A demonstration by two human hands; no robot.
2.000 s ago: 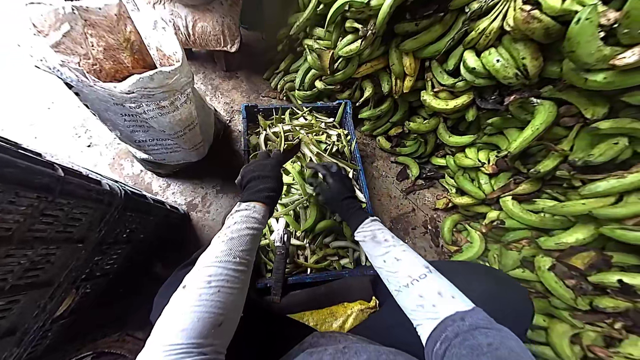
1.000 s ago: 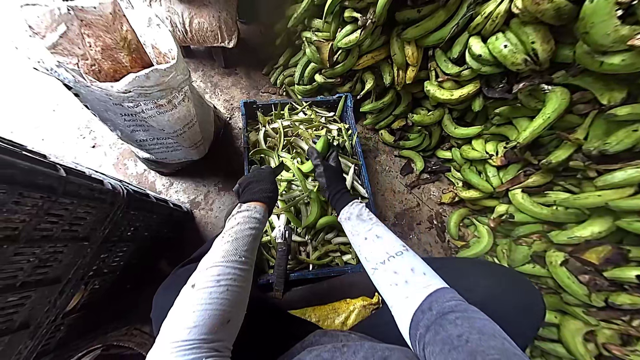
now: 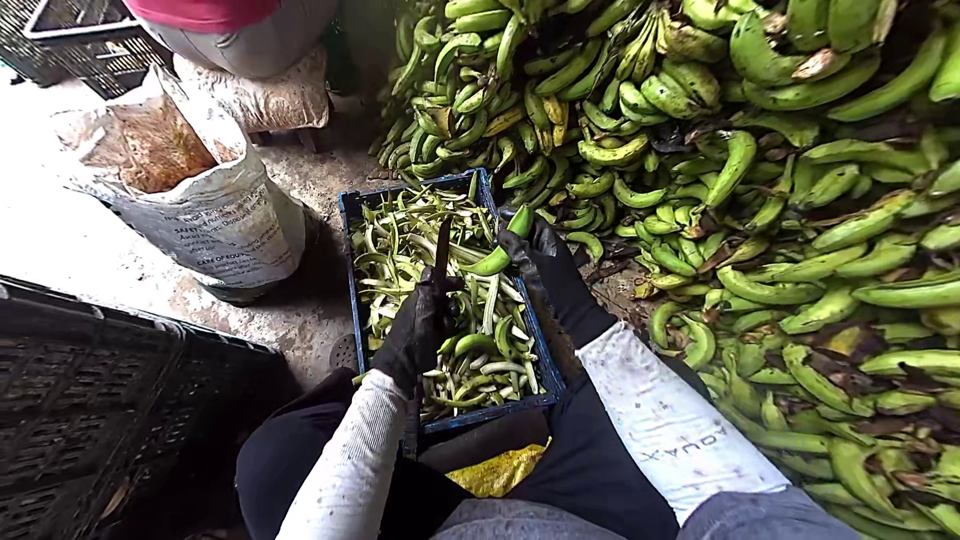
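Note:
My left hand point(image 3: 417, 327), in a black glove, grips a knife point(image 3: 443, 246) whose dark blade points up and away from me. In my right hand point(image 3: 546, 259), also gloved in black, is a green plantain point(image 3: 501, 251), held above the right side of a blue plastic crate point(image 3: 551, 373). Knife and plantain are apart. The crate lies in front of my knees and holds many green peel strips point(image 3: 390, 251), with curved green and pale pieces point(image 3: 487, 367) at its near end.
A large heap of green plantains point(image 3: 742, 292) covers the right side. At the left stand a white woven sack point(image 3: 247, 225) and black plastic crates point(image 3: 97, 382). Part of a seated person point(image 3: 247, 37) shows at the top left. Yellow material point(image 3: 499, 469) lies between my legs.
My right hand has moved to the right, over the crate's edge, with the plantain. The knife blade in my left hand now stands out plainly. The view has tilted up somewhat, bringing in a seated person.

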